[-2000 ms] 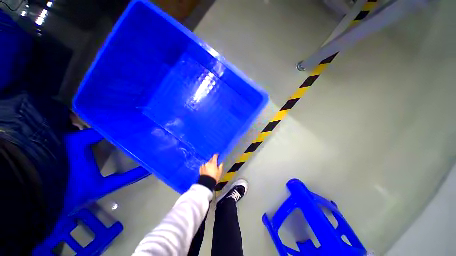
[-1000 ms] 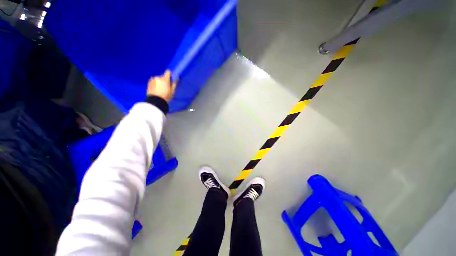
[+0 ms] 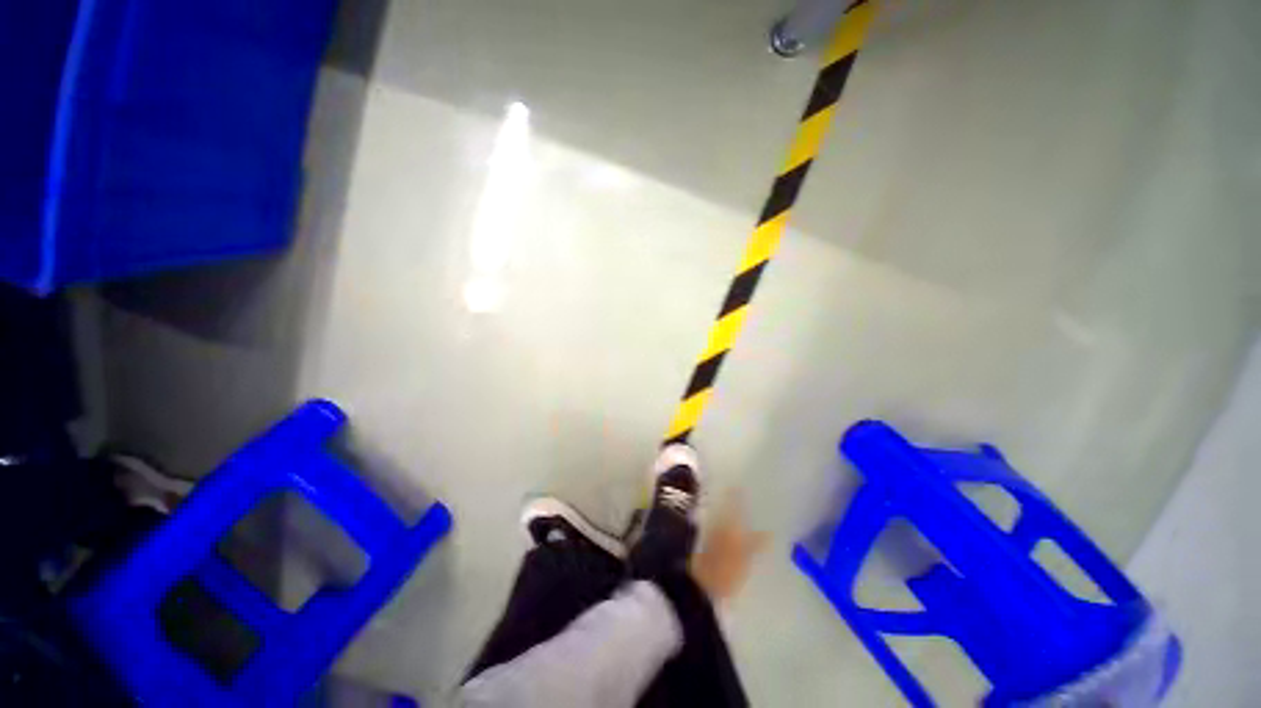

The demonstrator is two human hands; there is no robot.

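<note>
My left hand (image 3: 726,556) is motion-blurred, low in the middle of the view beside my shoe. Its pale sleeve comes up from the bottom edge. It looks open, with nothing visible in it, and it touches neither the tote nor a stool. My right hand is not in view. The blue plastic tote (image 3: 180,152) is at the upper left, cut off by the picture's edge. A blue stool (image 3: 954,553) stands at the lower right, with a pale cover partly showing on it.
Another blue stool (image 3: 263,546) stands at the lower left, with part of another person's foot (image 3: 150,484) behind it. Yellow-black tape (image 3: 754,249) crosses the grey floor to my shoes. A metal leg's foot (image 3: 788,42) stands beside it at the top.
My left hand has let go of the tote's rim and moved down and right. The tote has shifted to the upper left of the view. The left stool shows more fully.
</note>
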